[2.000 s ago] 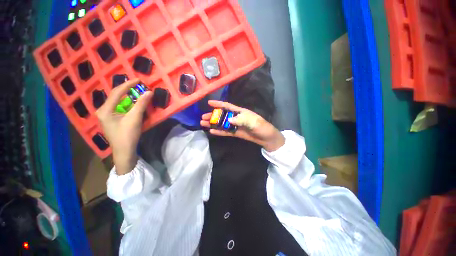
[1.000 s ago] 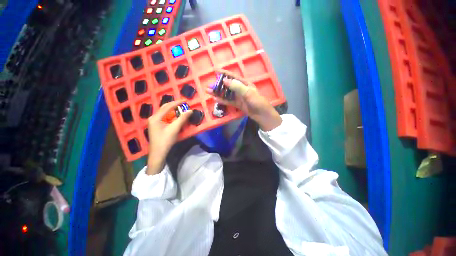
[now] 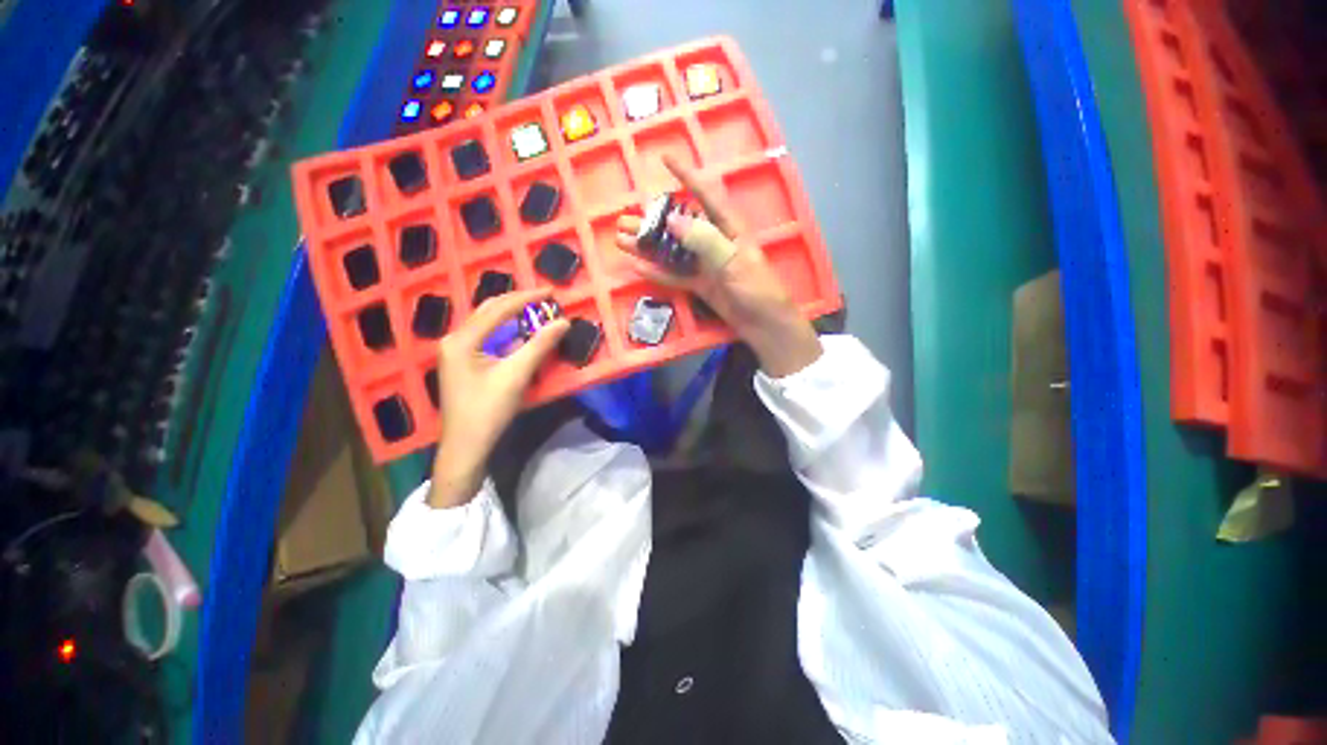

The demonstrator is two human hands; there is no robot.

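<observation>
The red-orange compartment tray (image 3: 619, 172) is tilted in front of me. Its left pockets hold several unlit black cubes (image 3: 482, 217). Lit cubes (image 3: 579, 122) glow white and orange in the right part of the top row. A silver-grey cube (image 3: 651, 319) sits near the lower edge. My left hand (image 3: 492, 373) pinches a lit cube (image 3: 539, 316) with a purple glow over the lower pockets. My right hand (image 3: 723, 269) holds dark cubes (image 3: 665, 227) over the right-hand pockets; fingers hide part of them, so their number is unclear. A pale wrap is on a right finger.
A second loaded tray (image 3: 463, 66) with coloured lights lies beyond. Red spare trays (image 3: 1220, 240) lie on the right bench, behind its blue rail (image 3: 1094, 364). A dark line (image 3: 146, 248) and a tape roll (image 3: 152, 614) are on the left. Cardboard boxes (image 3: 1039, 386) stand below the benches.
The held tray sits further right in view than at first. My right hand has moved from below the tray to over its right pockets. The lit cubes' colours have changed.
</observation>
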